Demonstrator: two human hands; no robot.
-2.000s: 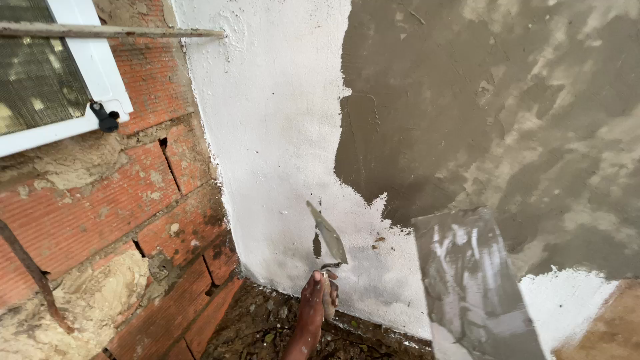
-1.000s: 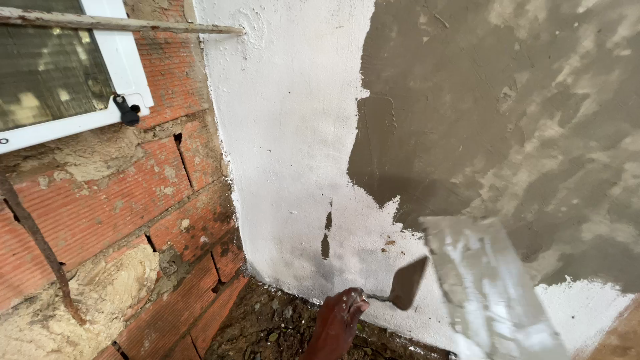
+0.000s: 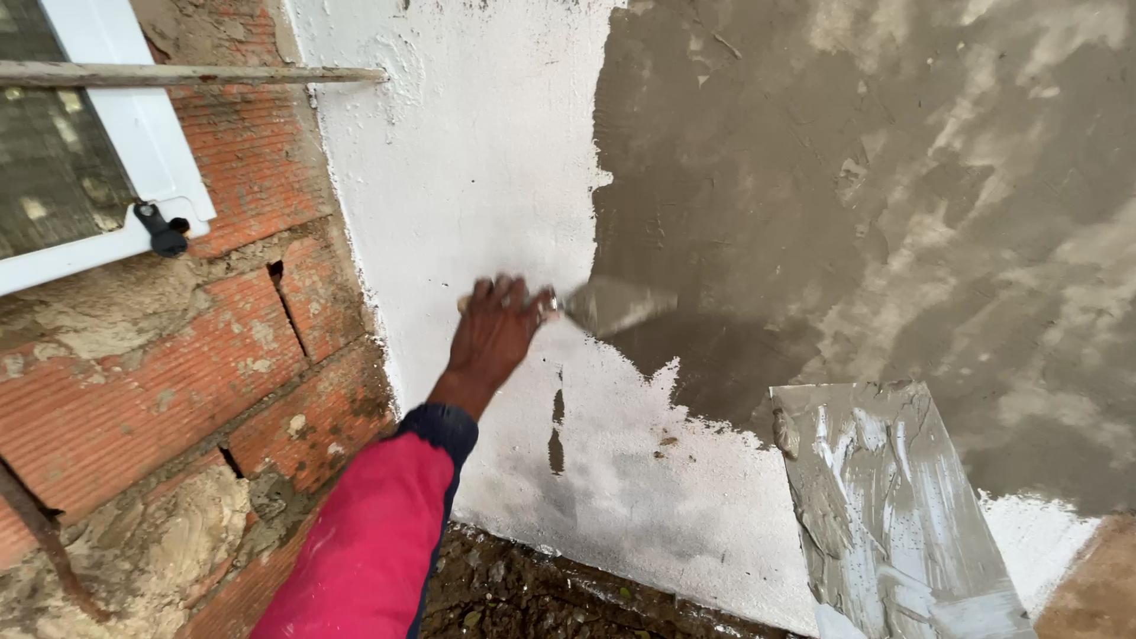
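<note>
My left hand (image 3: 501, 328), in a pink sleeve with a dark cuff, is closed around the handle of a pointed trowel (image 3: 621, 304). The blade, blurred, points right and lies over the ragged edge where grey mortar (image 3: 728, 222) meets the white wall (image 3: 461, 195). At the lower right, a flat rectangular plate (image 3: 896, 524) smeared with wet grey mortar is tilted in front of the wall; what holds it is out of view. Below my left hand, a narrow dark grey streak (image 3: 556, 430) marks the white surface. My right hand is not in view.
A hollow-brick wall (image 3: 177, 364) meets the white wall in a corner on the left. A white window frame (image 3: 133, 115) with a black catch (image 3: 161, 231) and a thin pole (image 3: 195, 74) are at the upper left. A rusty bar (image 3: 44, 541) sticks out below. Dark ground (image 3: 506, 586) lies at the wall's foot.
My left hand has risen from the foot of the wall with the trowel, whose blade now lies over the mortar's edge. The pink sleeve has come into view.
</note>
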